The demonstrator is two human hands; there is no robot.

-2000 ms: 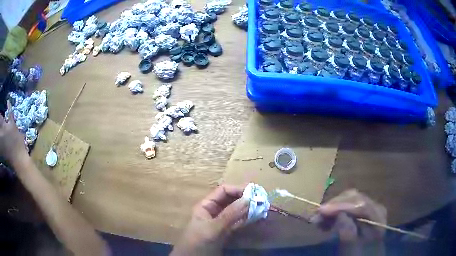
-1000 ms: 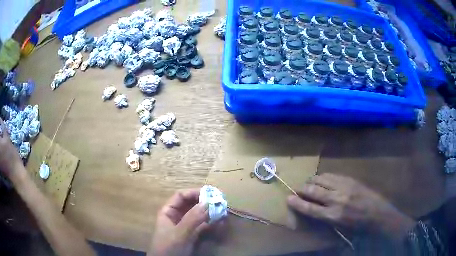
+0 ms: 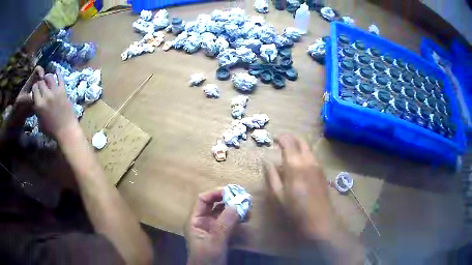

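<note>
My left hand [image 3: 209,222] holds a white lumpy figure body [image 3: 237,201] between thumb and fingers near the table's front edge. My right hand [image 3: 300,181] is off the glue stick, blurred, over the middle of the table just below the small cast parts [image 3: 235,133]. Its fingers are apart, and I see nothing in them. The glue stick [image 3: 365,211] leans with its tip in the small glue cup [image 3: 343,181], which stands on the cardboard pad [image 3: 370,194] right of my right hand.
A heap of white bodies [image 3: 227,36] and dark round caps [image 3: 278,80] lies at the back. A translucent bottle [image 3: 301,18] stands behind. A blue crate [image 3: 393,129] of dark-topped pieces is at right. Another person's arm [image 3: 98,191] reaches in at left, beside a stained cardboard pad [image 3: 121,150].
My right hand has let go of the glue stick, left in the cup, and moved left towards the small parts. My left hand still holds the body. The view has swung left.
</note>
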